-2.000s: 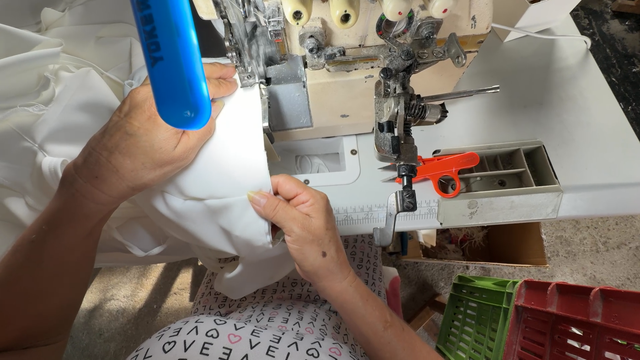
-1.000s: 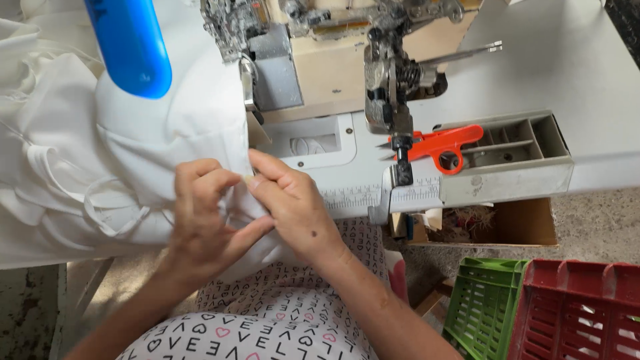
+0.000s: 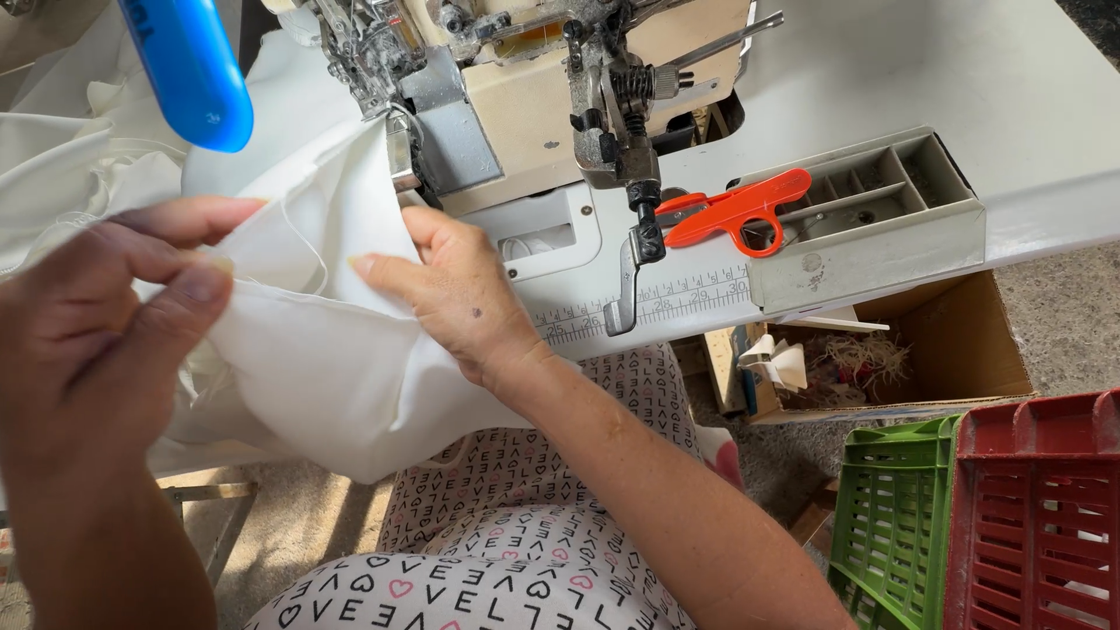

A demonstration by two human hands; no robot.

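Note:
White fabric [image 3: 324,367] hangs between my two hands, its upper corner reaching the presser-foot area of an industrial sewing machine [image 3: 525,114]. My left hand [image 3: 114,306], somewhat blurred, pinches a folded edge between thumb and fingers. On the fabric's right edge, just below the needle area, my right hand [image 3: 464,293] grips with the thumb on top and the fingers partly hidden. A loose white thread loops over the cloth between them. Orange-handled thread snips [image 3: 744,210] lie to the right, partly behind a metal arm of the machine and against a grey compartment box.
The grey compartment box [image 3: 866,254] sits at the table's front edge, beside a printed ruler strip [image 3: 647,306]. Below are a cardboard box [image 3: 954,350] with thread scraps, a green crate [image 3: 892,516] and a red crate [image 3: 1032,499]. A blue object [image 3: 197,74] overhangs the upper left.
My left hand has moved left, away from my right hand, drawing a fabric edge with it. My right hand has moved up along the fabric's right edge toward the needle area.

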